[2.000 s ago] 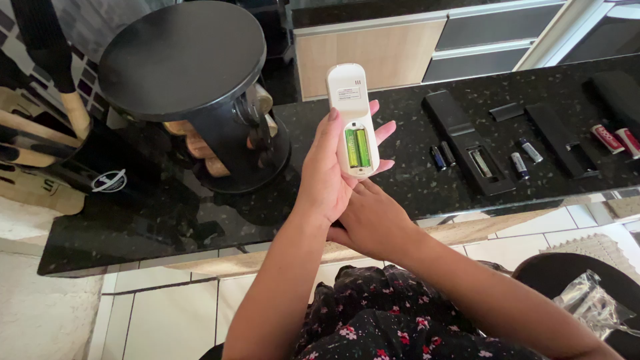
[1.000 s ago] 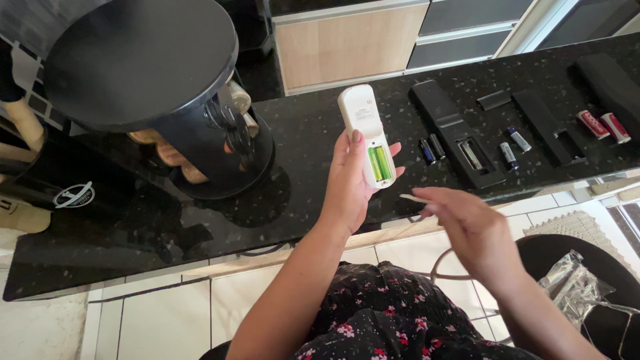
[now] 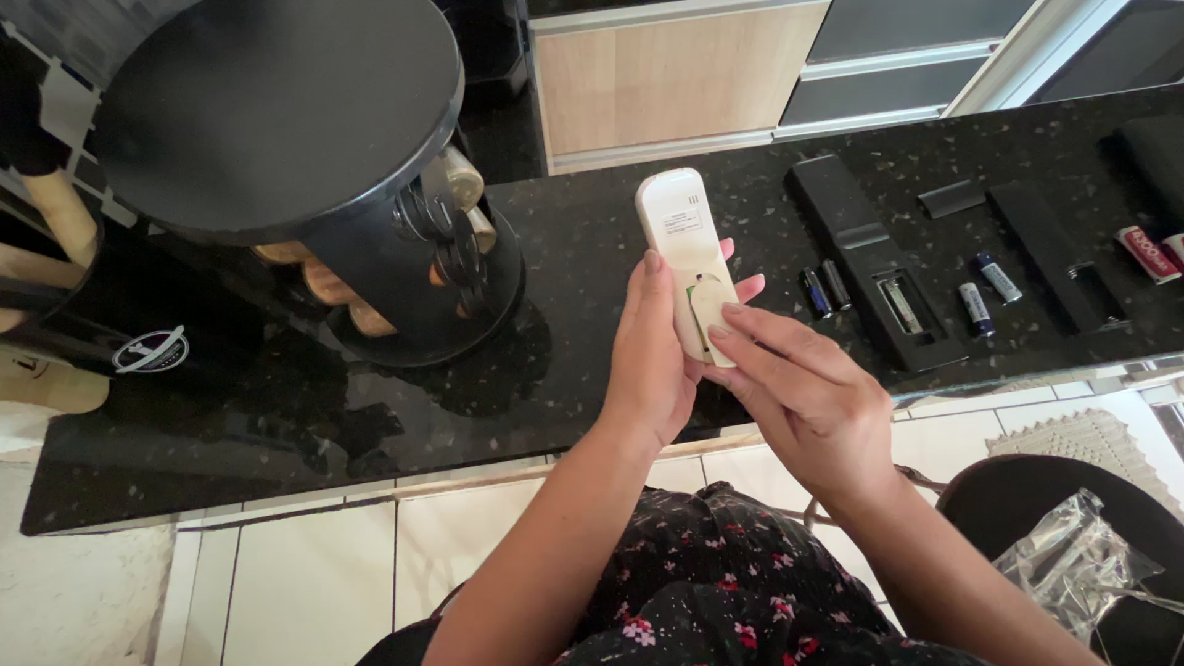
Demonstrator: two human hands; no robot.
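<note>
A white remote control (image 3: 680, 227) lies back side up in my left hand (image 3: 652, 356), which grips it from the left and below. Between the fingers of my right hand (image 3: 805, 388) is a white battery cover (image 3: 712, 310), laid over the battery compartment at a slight slant. A thin strip of the compartment with a bit of green shows along the cover's left edge; the green batteries are otherwise hidden. To the right, on the black stone counter, an opened black remote control (image 3: 856, 240) has a battery (image 3: 899, 305) in its compartment.
Beside that remote lie blue-and-black batteries (image 3: 816, 293), blue-and-white batteries (image 3: 975, 309), a black battery cover (image 3: 953, 198), a second black remote (image 3: 1041, 245) and red-and-white batteries (image 3: 1147, 254). A round black spice rack (image 3: 287, 111) and a utensil holder (image 3: 176, 305) stand left. A plastic bag (image 3: 1073, 555) lies on a dark seat.
My right hand has moved from right of the remote up to it with the white cover, which now hides most of the green batteries. My left hand still holds the remote.
</note>
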